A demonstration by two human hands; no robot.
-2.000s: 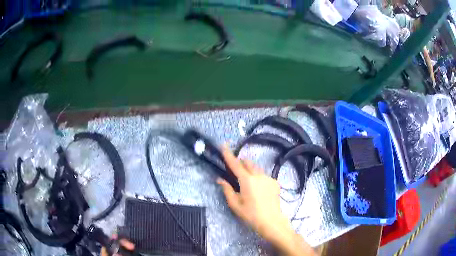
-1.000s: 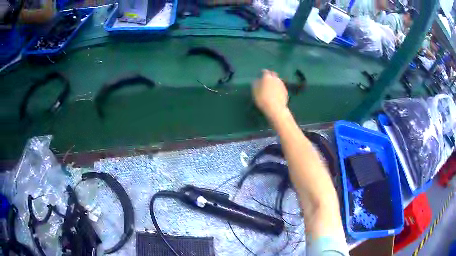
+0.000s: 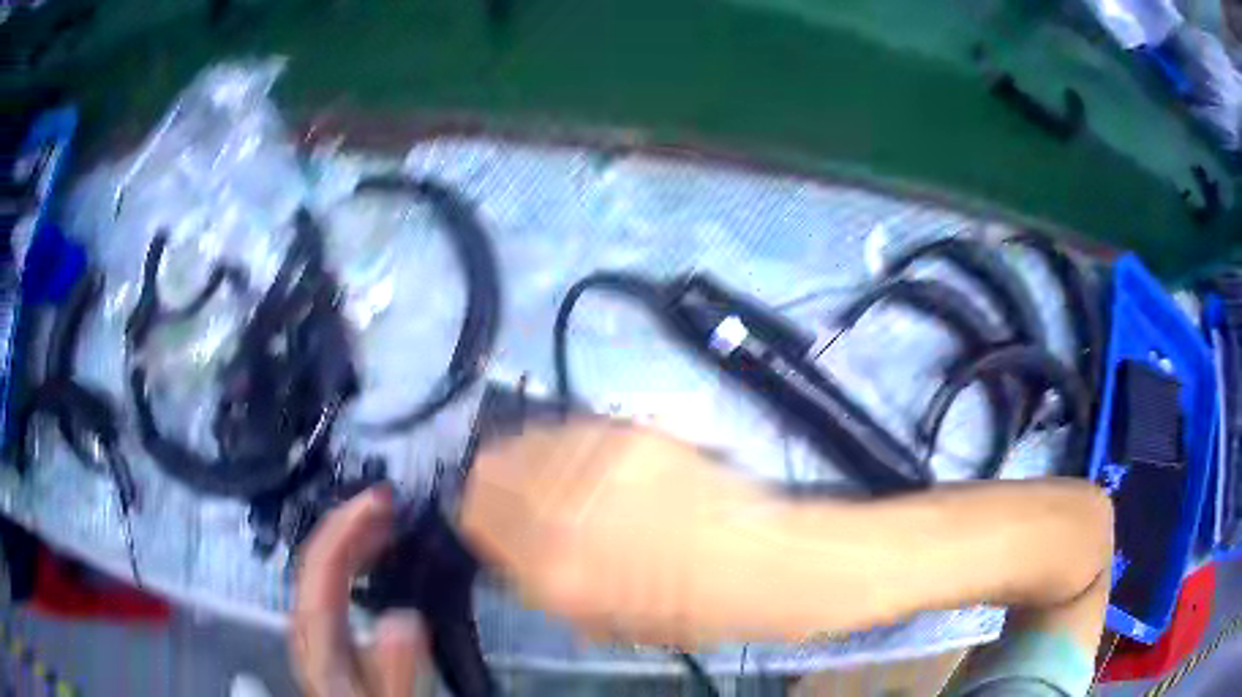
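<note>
My left hand (image 3: pixel 357 599) is at the lower left, blurred, its fingers around a black padded headband piece (image 3: pixel 456 613). My right hand (image 3: pixel 538 524) reaches across from the right and meets that piece; its fingertips are blurred, so its hold cannot be told. The right forearm covers the bench front. The black electric screwdriver (image 3: pixel 804 395) lies on the bench behind the forearm, its cord (image 3: pixel 563 341) looping left. The dark screw tray (image 3: pixel 511 406) is mostly hidden under my right hand.
Small black parts (image 3: pixel 293 347) are heaped at left by a clear plastic bag (image 3: pixel 204 150) and a large black hoop (image 3: pixel 484 293). Several black headbands (image 3: pixel 1015 361) lie at right beside a blue bin (image 3: pixel 1182 334). The green belt (image 3: pixel 654 82) runs along the back.
My right hand has come back from above the green belt to the lower left. My left hand with the headband piece is in view. The view has shifted; the screwdriver still lies on the bench.
</note>
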